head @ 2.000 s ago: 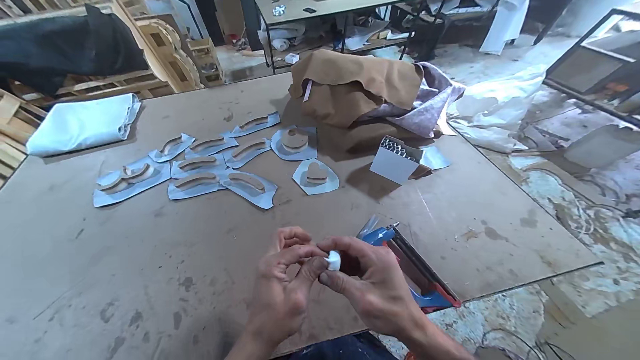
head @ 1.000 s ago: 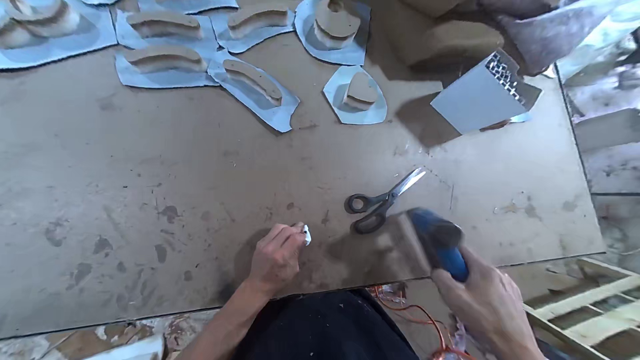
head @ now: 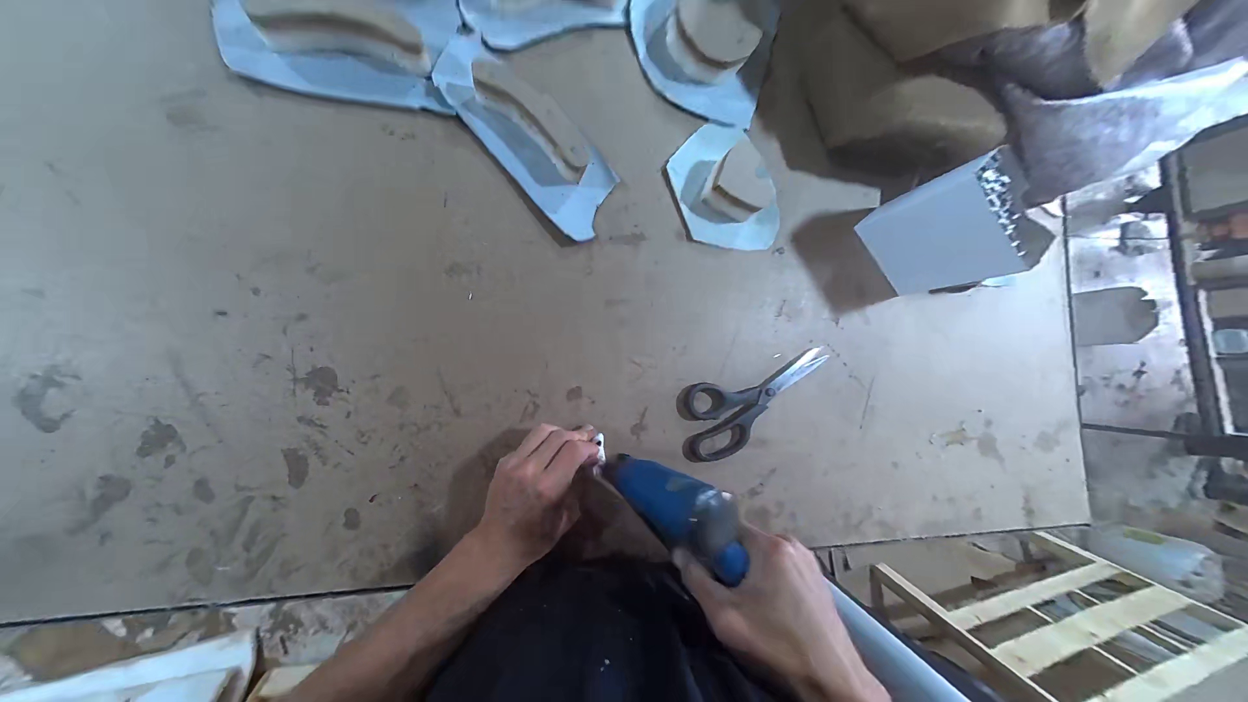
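My left hand point(head: 541, 483) pinches a small white piece point(head: 599, 448) in its fingertips near the front edge of the worktable. Closed around the grip of a blue power tool, seemingly a pneumatic stapler point(head: 668, 497), is my right hand point(head: 770, 604). The tool's nose is at the white piece; whether they touch is hard to tell. Scissors with dark handles point(head: 726, 414) lie partly spread on the table, just beyond the tool and to its right. My fingers hide most of the small piece.
Light-blue fabric pieces point(head: 575, 210) with curved blocks on them lie along the far side. A white box point(head: 941, 234) of metal strips stands at the right, beside brown material point(head: 897, 107). A wooden slatted frame point(head: 1063, 624) is below the table at the lower right.
The blue tool in my right hand has moved left to the small white piece. Two seconds ago both hands held that piece and the tool lay on the table. The view has tilted down.
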